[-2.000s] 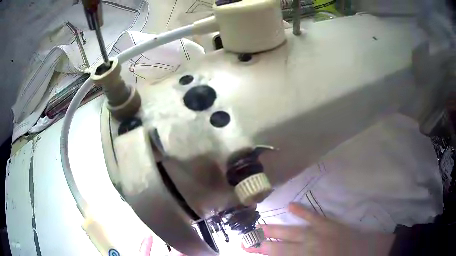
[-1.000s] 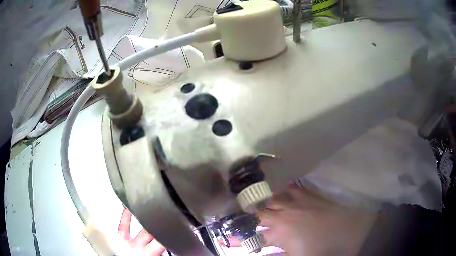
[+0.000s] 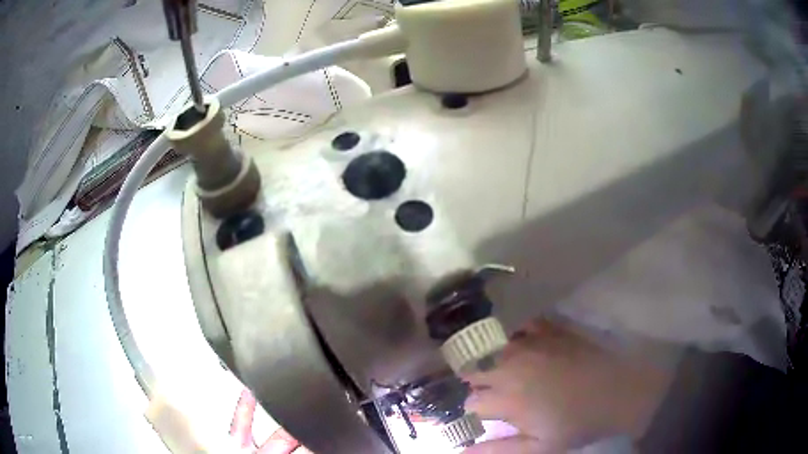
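Observation:
The cream sewing machine head (image 3: 354,257) fills the middle of the view. White cloth (image 3: 673,275) lies below and behind its arm at the right. My right hand (image 3: 567,381) is beside the ribbed tension knobs (image 3: 475,344), palm down, its fingertips hidden behind the knobs. My left hand (image 3: 257,430) shows only as a few fingers at the bottom edge, left of the head, in bright light. The needle area is hidden or washed out by glare. Whether either hand grips the cloth cannot be seen.
A lamp housing (image 3: 462,46) sits on the arm, and its white bendy neck (image 3: 120,230) curves down left. A metal-shanked tool (image 3: 188,53) stands in a beige socket (image 3: 213,155). White stitched pieces (image 3: 292,102) are heaped behind. The white table (image 3: 89,337) is at the left.
My right hand has moved left and up beside the knobs, covering cloth that showed earlier. My left fingers came into view, then shifted slightly right and down. The view has shifted a little.

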